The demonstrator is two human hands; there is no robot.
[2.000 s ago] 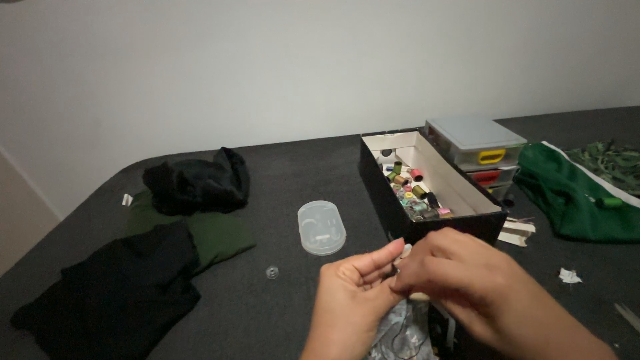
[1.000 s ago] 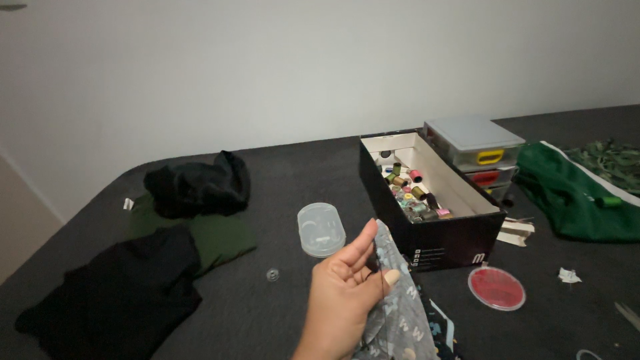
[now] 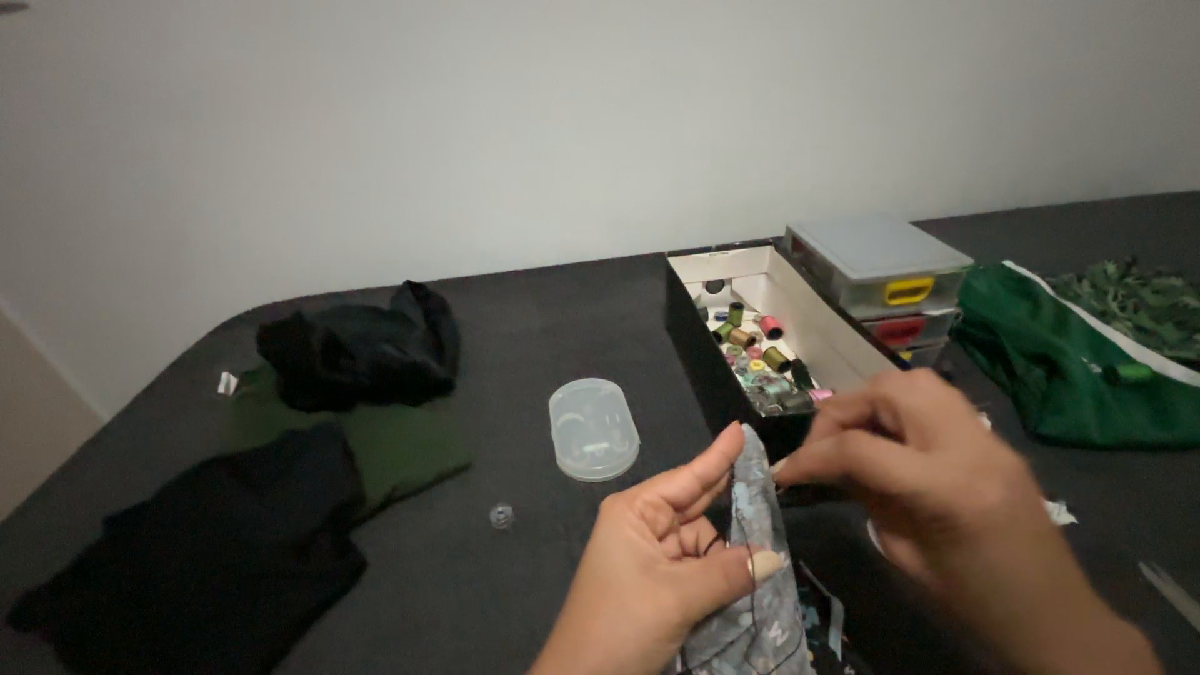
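My left hand (image 3: 670, 553) grips a grey patterned fabric (image 3: 773, 609), its folded edge standing up between the fingers and thumb. A dark thread runs down over the cloth past the thumb. Just right of the fabric's upper tip is my right hand (image 3: 900, 459), thumb and index finger pinched together; whether a needle is between them cannot be seen. Behind the hands stands a black cardboard box (image 3: 689, 352) with thread spools (image 3: 776, 359) and bobbins in it. A clear plastic case (image 3: 593, 431) lies left of the box, and a clear bobbin (image 3: 502, 516) lies nearer me.
Black garments (image 3: 206, 553) and a dark green cloth (image 3: 412, 450) lie at the left. Stacked clear plastic boxes (image 3: 881, 253) stand behind the cardboard box. Green fabric (image 3: 1041, 366) with a green spool (image 3: 1128, 374) on it is at the right, near a metal tool (image 3: 1170, 595), partly cut off.
One second ago only my left hand was in view with the grey fabric. My right hand has come back beside the cloth, now covering most of the round red-tinted dish seen then.
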